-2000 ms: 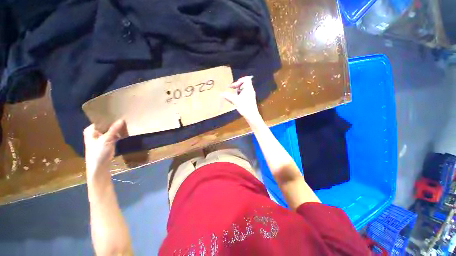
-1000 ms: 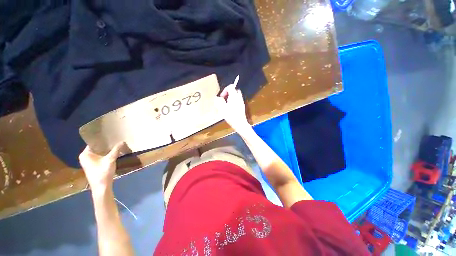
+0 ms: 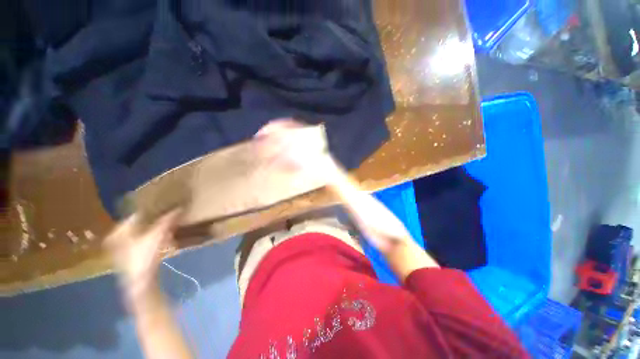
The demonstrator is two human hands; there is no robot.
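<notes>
A dark jacket (image 3: 260, 105) lies folded and creased on the glossy brown table. A tan card template (image 3: 224, 184) lies over its near edge, blurred; no writing can be made out on it. My left hand (image 3: 146, 242) is blurred and holds the template's left end, thumb on top. My right hand (image 3: 291, 148) is blurred and lies over the template's right part. Whether it grips the card or a small thing in the fingers cannot be told.
The brown table (image 3: 428, 133) ends at a near edge before my body. A large blue bin (image 3: 516, 203) with dark cloth (image 3: 449, 217) stands off its right corner. A blue basket (image 3: 551, 326) and red-black things (image 3: 596, 277) lie beyond. A pale thread (image 3: 184, 272) hangs at the near edge.
My right hand has moved left from the card's right end onto its upper face. The pale stick at its fingers no longer shows. Both hands and the card are now blurred.
</notes>
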